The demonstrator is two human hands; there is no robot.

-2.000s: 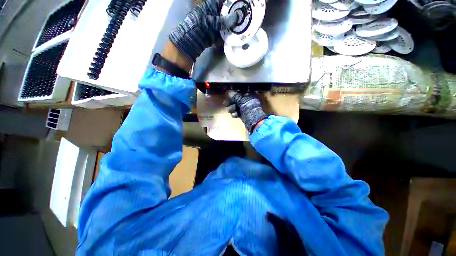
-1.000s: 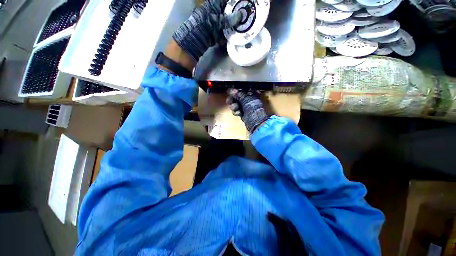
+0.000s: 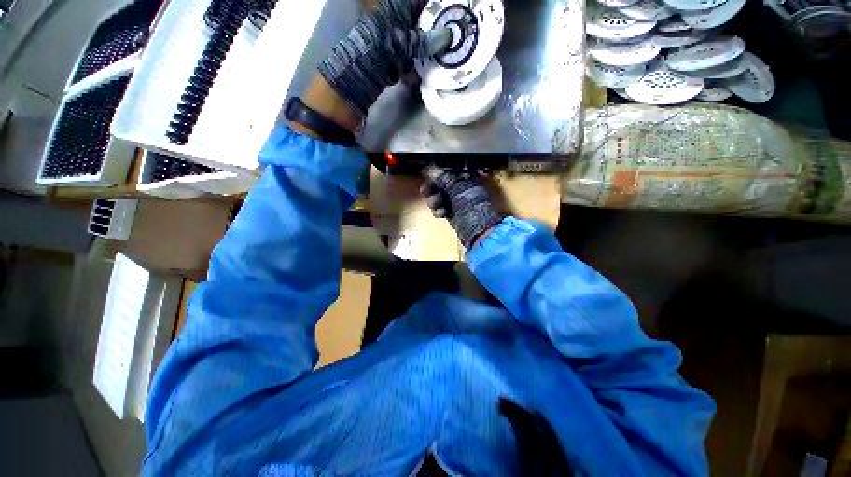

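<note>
My left hand (image 3: pixel 378 51), in a grey mottled glove, holds a white disc unit (image 3: pixel 478 51) with a black ring at its centre. A pale fingertip lies on the disc's centre. The disc is tilted above a round white seat (image 3: pixel 464 99) on the silver machine (image 3: pixel 537 93) and partly covers it. My right hand (image 3: pixel 460 200), also gloved, is at the machine's front edge by the dark knobs. Its fingertips are partly hidden against the edge, so I cannot tell if it grips anything.
White trays (image 3: pixel 308 70) with rows of black parts are at the left. Loose white discs (image 3: pixel 662 86) are heaped at the right, behind a plastic-wrapped roll (image 3: pixel 690 154). A cardboard flap (image 3: pixel 411 228) sticks out below the machine front. A brown carton (image 3: pixel 343 321) is low left.
The held disc has shifted slightly and now covers more of the white seat, hiding the seat's centre hole. My right hand stays at the machine's front edge.
</note>
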